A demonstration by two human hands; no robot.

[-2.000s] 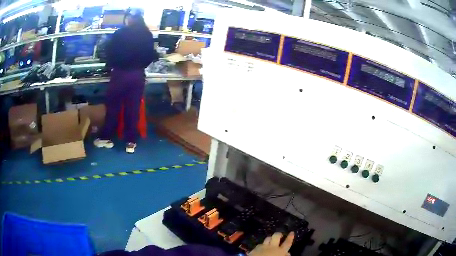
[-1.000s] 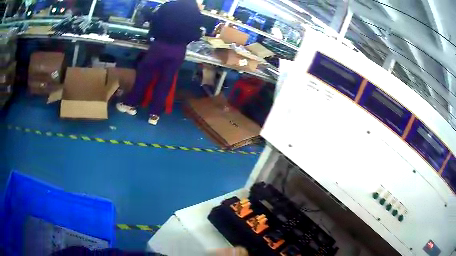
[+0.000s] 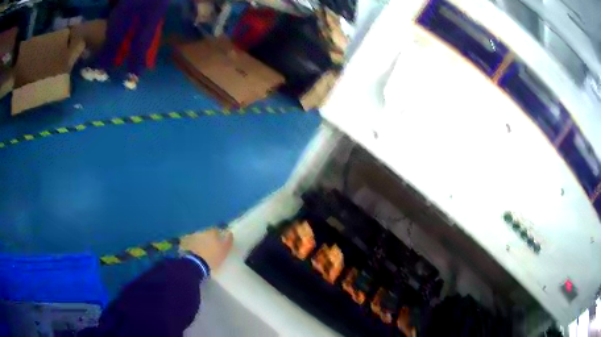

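Observation:
My left hand (image 3: 208,247) is at the left edge of the white machine's front ledge (image 3: 247,289), with a dark sleeve reaching up from the bottom. The image is blurred and I cannot tell whether the hand holds anything. To its right lies the black fixture base (image 3: 283,273) with several orange nests (image 3: 327,262) in a row, inside the bay. The hand is apart from the nests. My right hand is not in view.
The white cabinet (image 3: 422,125) rises above the bay, with green buttons (image 3: 522,232) and a red-lit display (image 3: 569,286). A blue bin (image 3: 53,280) is at lower left. Behind are striped floor tape, flat cardboard (image 3: 227,69), an open carton (image 3: 41,69) and a person's legs (image 3: 135,33).
My left hand has moved from over the fixture to the ledge's left edge, left of the nests. The view has tilted and shifted downward; the blue bin shows at lower left.

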